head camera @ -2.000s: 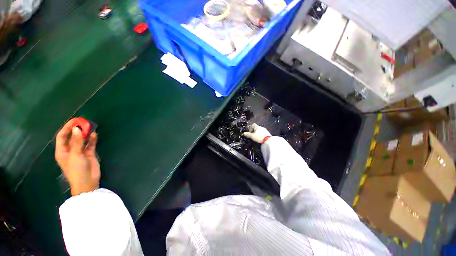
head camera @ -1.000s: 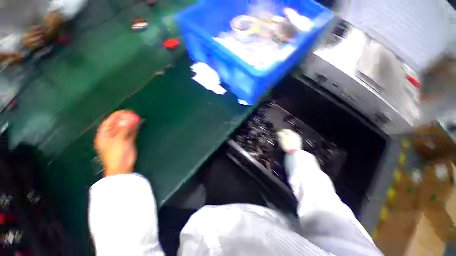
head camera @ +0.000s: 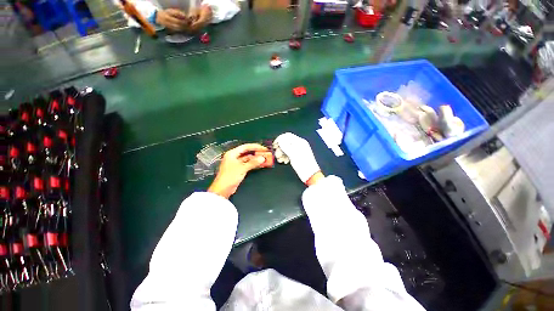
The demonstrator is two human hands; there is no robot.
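My bare left hand (head camera: 239, 165) holds a small red housing (head camera: 266, 159) over the green bench (head camera: 170, 212). My right hand (head camera: 293, 153), in a white knit glove with an orange-red cuff band, is closed at the housing's right side. Its fingers meet a small dark piece there, too small to name for sure. A flat pile of clear plates (head camera: 209, 155) lies on the bench just left of my left hand. A loose red housing (head camera: 299, 91) lies farther back.
Rows of red-and-black clamped units (head camera: 45, 240) stand in dark foam at left. A blue tote (head camera: 376, 143) with a tape roll (head camera: 389, 101) is at right, paper slips (head camera: 330, 135) beside it. A black bin (head camera: 401, 243) is below the bench edge. Another person's hands (head camera: 182, 19) are across the line.
My right hand has come up out of the black bin to meet my left hand over the bench. The view has swung left and up, showing the foam rows and clear plates.
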